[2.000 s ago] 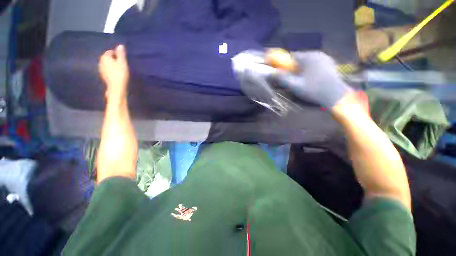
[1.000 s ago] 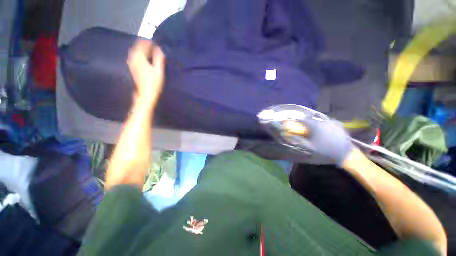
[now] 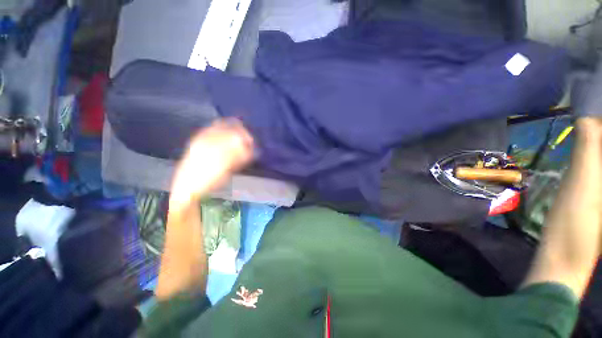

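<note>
The navy garment (image 3: 369,92) lies stretched across the padded pressing form (image 3: 152,109) and the table, with a small white label (image 3: 517,64) near its right end. My left hand (image 3: 214,155), bare and blurred, is closed at the garment's near left edge and grips the cloth. My right hand (image 3: 587,92), in a grey glove, is at the right rim by the garment's right end, blurred and partly cut off; its fingers cannot be made out. The steam iron (image 3: 485,175) stands apart from both hands on the dark pad at the right, its wooden handle showing.
A red-and-white piece (image 3: 505,202) is beside the iron. A white strip (image 3: 221,33) crosses the grey table (image 3: 148,33) at the back. Green cloth (image 3: 221,224) hangs below the table's front edge. Dark garments (image 3: 86,244) are piled at the lower left.
My right hand has let go of the iron, which now stands on the pad, and has moved far right. The garment and its label have shifted right and spread out. My left hand has moved nearer my body.
</note>
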